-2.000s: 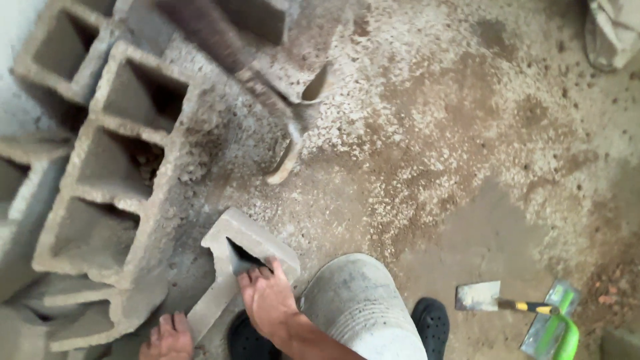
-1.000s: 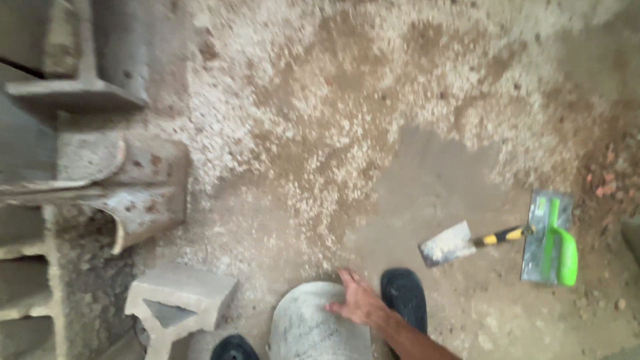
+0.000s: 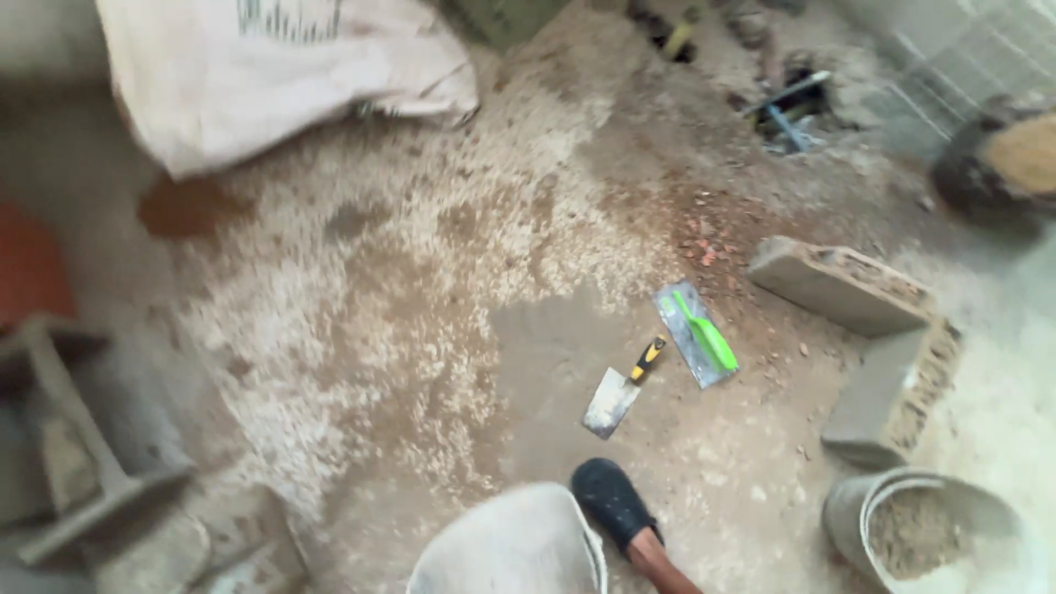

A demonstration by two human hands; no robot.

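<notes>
Neither my left hand nor my right hand shows in the head view now. At the bottom centre is a pale bucket (image 3: 516,540), cut off by the frame edge, with my foot in a dark clog (image 3: 615,503) beside it. A bucket trowel (image 3: 612,400) with a yellow and black handle lies on the floor ahead of the clog. Just right of it rests a finishing trowel (image 3: 697,334) with a bright green handle. Both tools lie by a smooth patch of grey mortar (image 3: 544,355).
Two concrete blocks (image 3: 841,289) meet at an angle on the right, above a bucket of sandy material (image 3: 920,528). A whitish sack (image 3: 272,91) lies at upper left. Metal pieces (image 3: 78,412) stand at left. A floor hole (image 3: 792,107) holds pipes. Red rubble (image 3: 708,247) is scattered nearby.
The view has swung far to the right. One second ago a hand was on the pale bucket, and two seconds ago both hands were at a concrete block; now no hand shows.
</notes>
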